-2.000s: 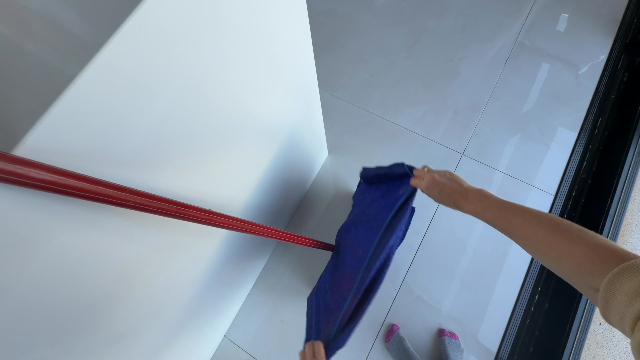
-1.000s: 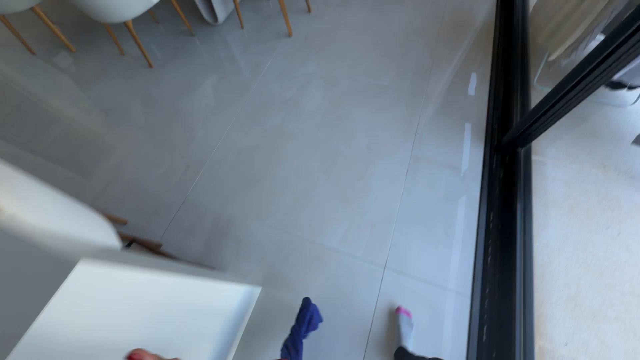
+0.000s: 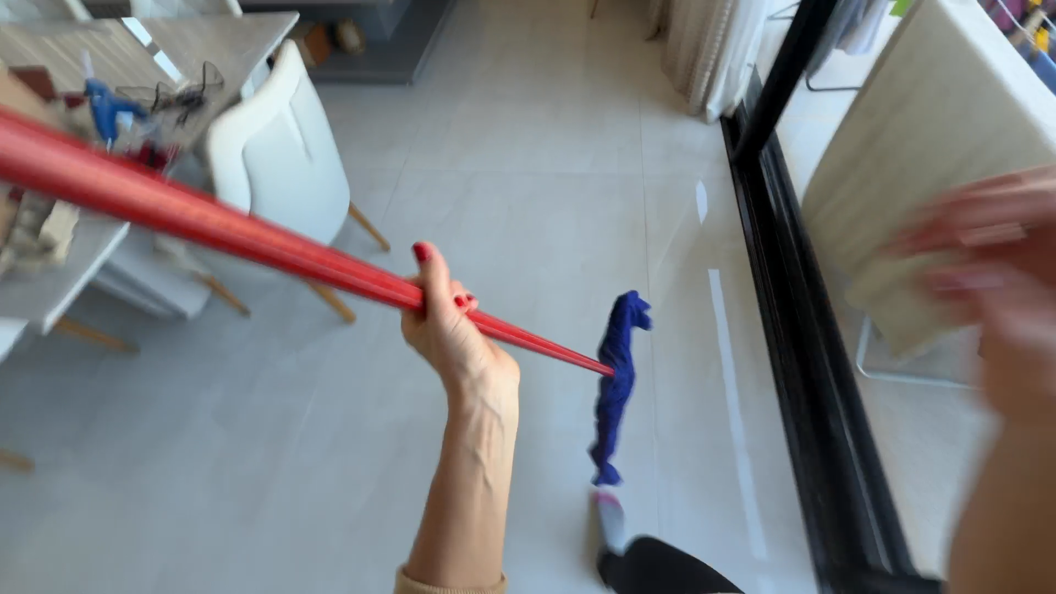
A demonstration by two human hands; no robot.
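My left hand [image 3: 458, 330] is closed round a long red pole [image 3: 313, 256], thumb up along it. The pole runs from the upper left down to the floor, where its far end meets a bunched blue cloth [image 3: 616, 388]. The cloth lies in a narrow strip across that end and hides whatever is under it. Blurred by motion, my right hand [image 3: 990, 247] is raised at the right edge, away from the pole; whether it holds anything cannot be told. A foot in a grey and pink sock [image 3: 610, 516] stands just below the cloth.
A white chair [image 3: 289, 157] with wooden legs stands by a cluttered table [image 3: 256, 33] at the left. Along the right runs the black track of a sliding door [image 3: 792, 355]. Beyond it are a pale draped cloth [image 3: 916, 148] and a metal rack. A curtain [image 3: 701, 49] hangs behind.
The view has swung widely. Two seconds ago both hands held the blue cloth spread at the pole's end; now it lies bunched on the floor, and my left hand grips the pole.
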